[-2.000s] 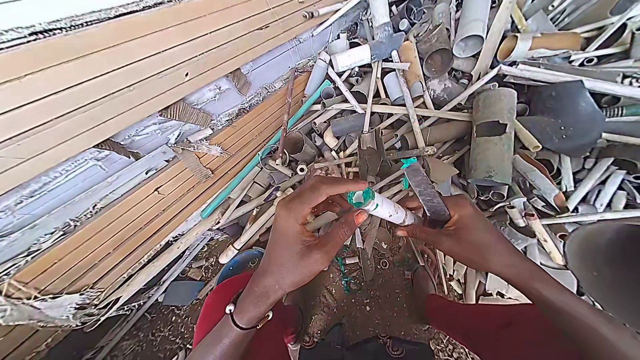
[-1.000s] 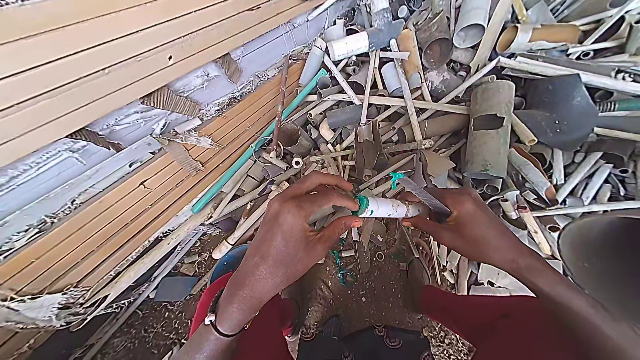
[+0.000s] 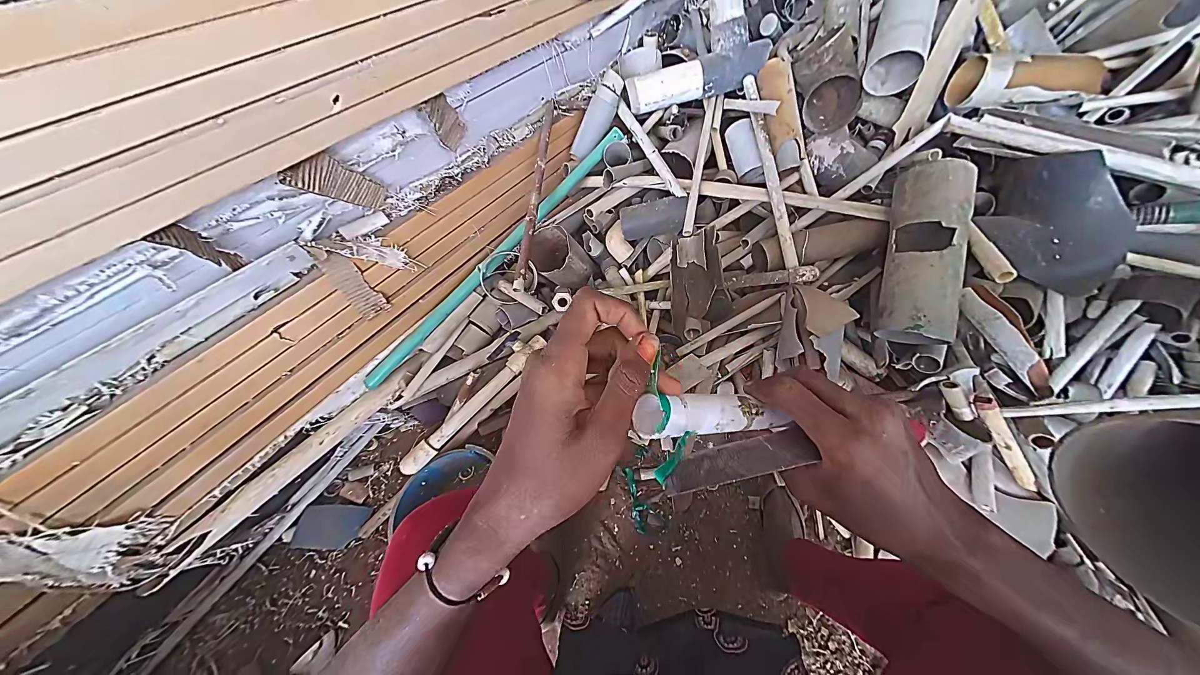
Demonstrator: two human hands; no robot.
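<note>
A short white plastic pipe (image 3: 712,413) lies across the middle, with my right hand (image 3: 848,455) closed around its right end. That same hand also holds a flat dark metal blade (image 3: 741,459), which points left just below the pipe; its handle is hidden. My left hand (image 3: 586,412) pinches a thin green strip (image 3: 655,370) between thumb and fingertips at the pipe's left end. The strip runs over the pipe near its open end. Another green scrap (image 3: 673,459) hangs by the blade's tip.
Scrap plastic pipes surround the hands, among them a wide grey pipe (image 3: 928,248) with a hole. Long tan plastic panels (image 3: 234,112) lie at the left, beside a teal strip (image 3: 497,258). A large dark round object (image 3: 1139,506) stands at the right. Green shreds (image 3: 640,516) are below the hands.
My left hand has come off the pipe's green-covered end and now pulls a green strip away from it. More white shows at that end. The blade now lies lower, along the pipe's underside.
</note>
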